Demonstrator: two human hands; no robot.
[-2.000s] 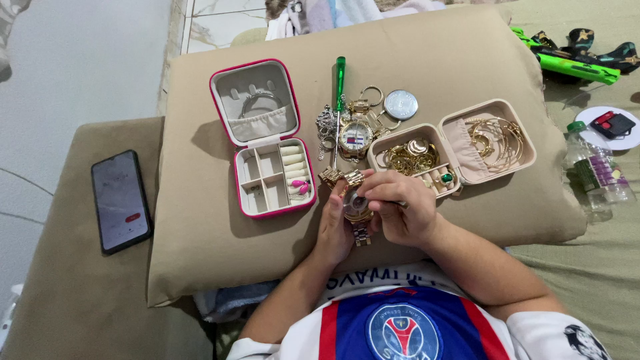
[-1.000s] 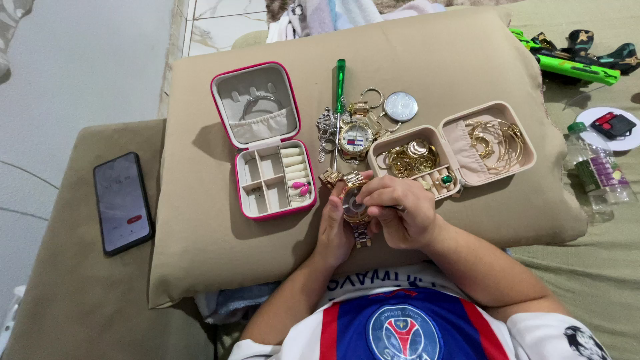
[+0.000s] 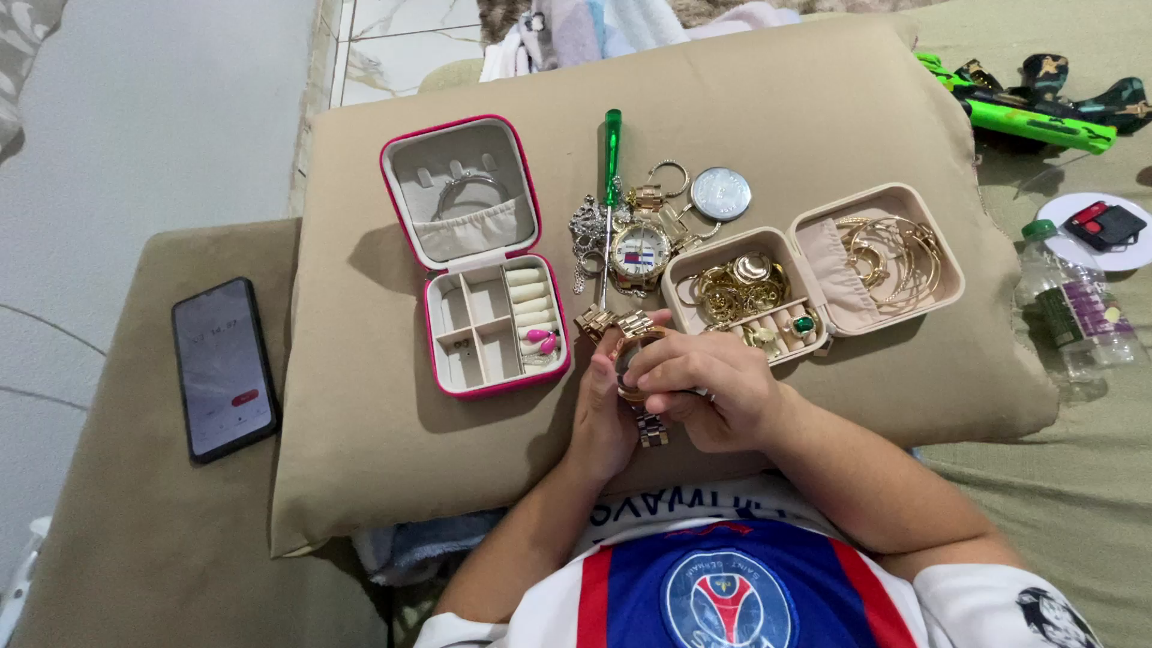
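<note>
My left hand (image 3: 605, 418) grips a gold-tone wristwatch (image 3: 630, 360) from the side, its metal bracelet spread above and below the palm. My right hand (image 3: 711, 387) rests its fingertips on the watch's round case and partly hides it; whether it pinches anything is hidden. Just beyond lie a green-handled screwdriver (image 3: 612, 162), a second gold-tone watch (image 3: 640, 255), a silver-coloured chain (image 3: 588, 229) and a round metal tin or lid (image 3: 721, 193). An open pink-edged jewelry box (image 3: 567, 360) is on the left, an open cream one (image 3: 954, 270) on the right.
A beige cushion (image 3: 360, 486) bears all the jewelry. A smartphone (image 3: 225, 369) lies on the brown upholstery at left. On the right are a plastic bottle (image 3: 1075, 301), a white disc (image 3: 1136, 256) with small red and black items, and a bright green object (image 3: 1044, 124).
</note>
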